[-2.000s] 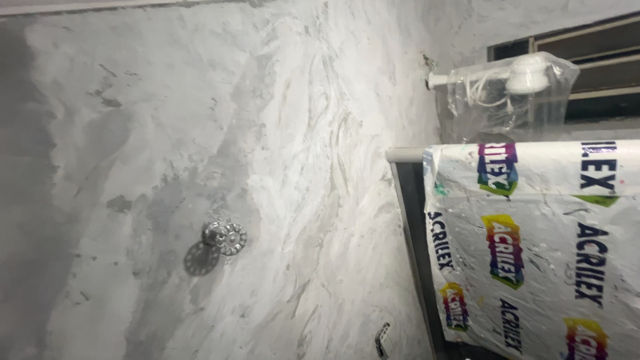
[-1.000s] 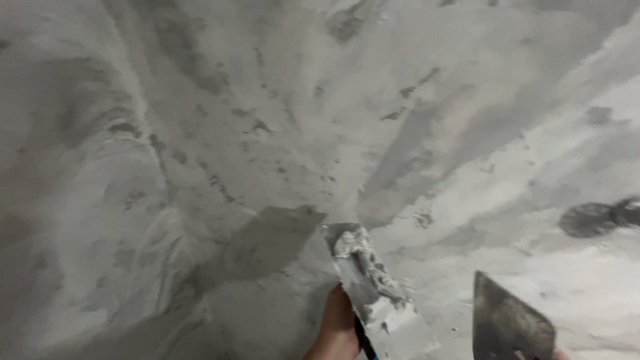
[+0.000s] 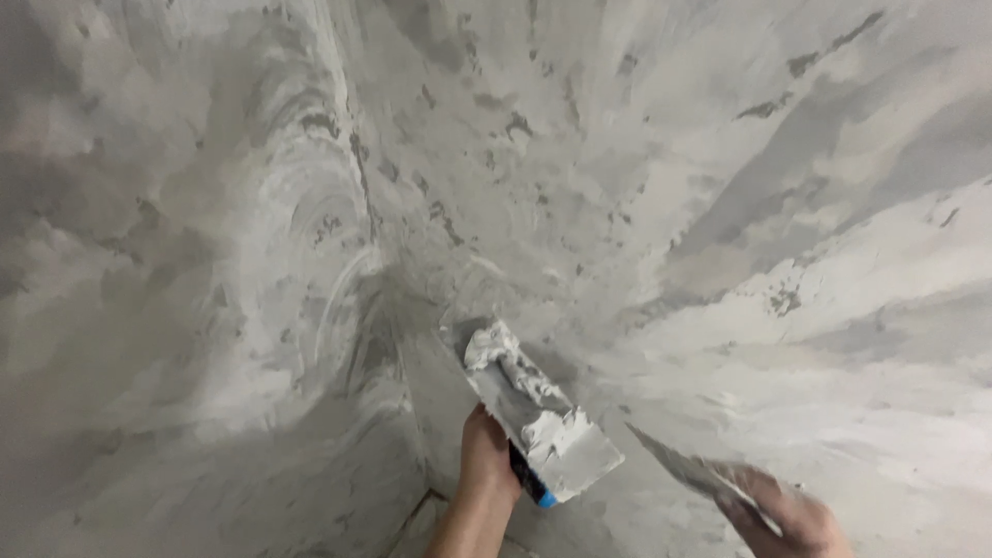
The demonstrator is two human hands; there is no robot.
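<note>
My left hand grips the black and blue handle of a plastering trowel, a rectangular steel blade held face up. White putty lies in thick lumps along that blade. At the lower right my right hand holds a putty knife, its thin metal blade tilted up and to the left. The two tools are apart. Behind them is a wall coated in patchy white and grey putty, with small dark pits and scrape marks.
An inside corner runs down the left half of the view, where a second putty-smeared wall meets the first. A dark-edged line shows low in the corner.
The view has swung away from the shower head and printed plastic sheet seen earliest. Both hands came into view with their tools; the putty knife has since turned nearly edge-on.
</note>
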